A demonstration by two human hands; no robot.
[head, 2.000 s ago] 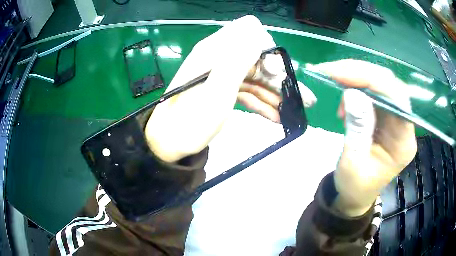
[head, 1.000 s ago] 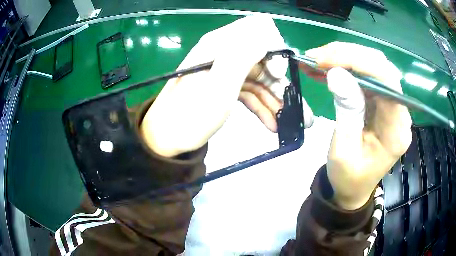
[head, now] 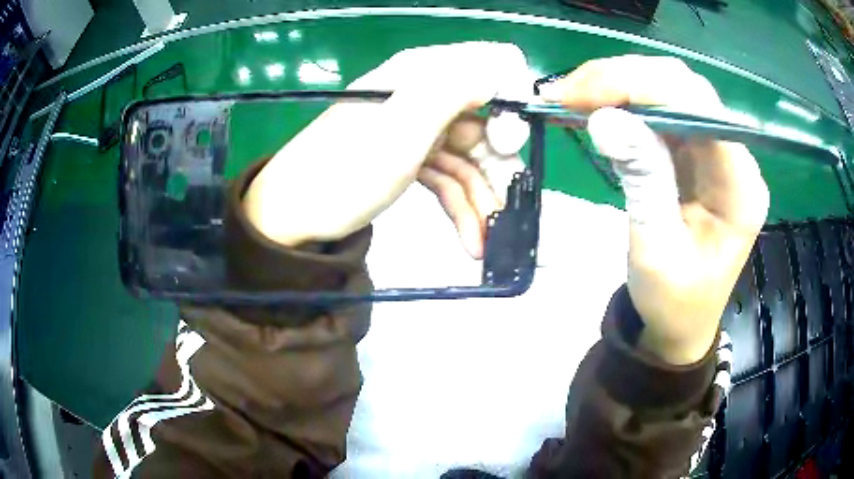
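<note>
A black phone middle frame (head: pixel 178 201) is held up in front of me, its panel with camera holes at the left and its narrow strip at the right. My left hand (head: pixel 393 140) reaches through or over its window and grips it near the top right corner, with white-covered fingertips behind. My right hand (head: pixel 684 178), with a white cot on the thumb, holds slim teal tweezers (head: pixel 730 126) almost level. The tweezers' tip is at the frame's top right corner. Fingers partly hide that corner, and I cannot tell whether a small part is there.
A white sheet (head: pixel 468 374) lies below my hands on the green mat (head: pixel 75 309). Other black frames (head: pixel 117 103) lie at the far left, partly hidden. A thin dark frame edge (head: pixel 592 154) shows between my hands. A black ribbed tray (head: pixel 796 327) is at the right.
The held frame has turned more level, and its inner side now faces me more. My right hand has moved left, bringing the tweezers to the frame's corner. The view has shifted.
</note>
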